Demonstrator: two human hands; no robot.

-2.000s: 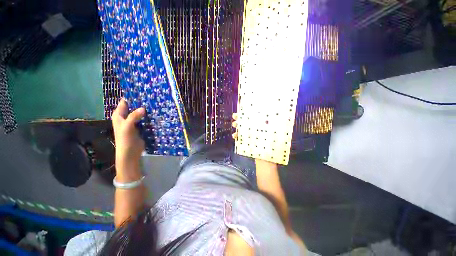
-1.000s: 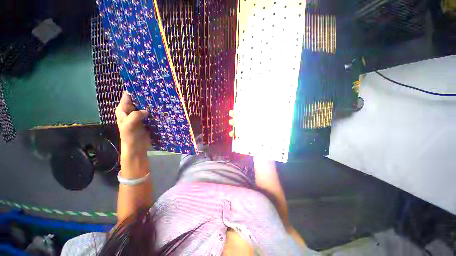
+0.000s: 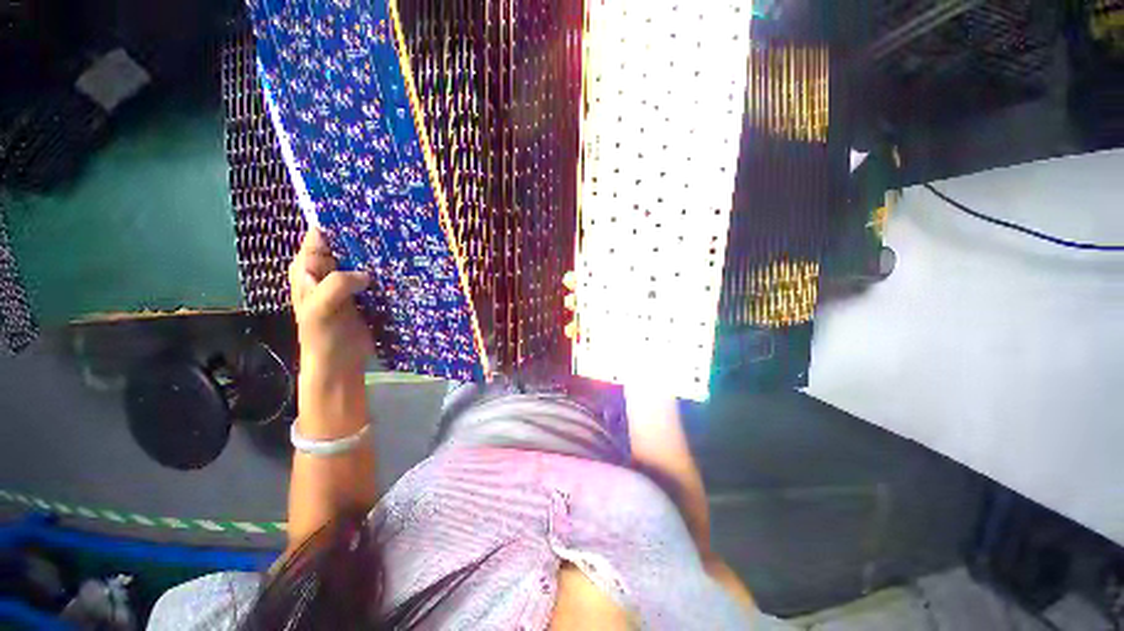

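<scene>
My left hand (image 3: 327,290) grips the lower left edge of a blue circuit board panel (image 3: 370,185) covered with rows of small pale parts. The panel is tilted, its top leaning left and cut off by the frame. My right hand (image 3: 571,306) is mostly hidden behind a second panel (image 3: 653,197); only fingertips show at its left edge. That panel stands nearly straight, its dotted back bright white with glare. Between and beside them are close rows of racked boards (image 3: 530,185), with more yellow-tan edges (image 3: 789,93) at right.
A green mat (image 3: 136,234) lies at left with a speckled strip (image 3: 12,296) at its far left. A round black stool (image 3: 179,413) stands below the bench edge. A white surface (image 3: 974,333) with a dark cable is at right. Blue-framed shelving (image 3: 37,561) shows at lower left.
The blue panel's lower end has shifted slightly right with my left hand. The dotted panel has moved slightly left and shows stronger glare than at first. Both hands keep their holds.
</scene>
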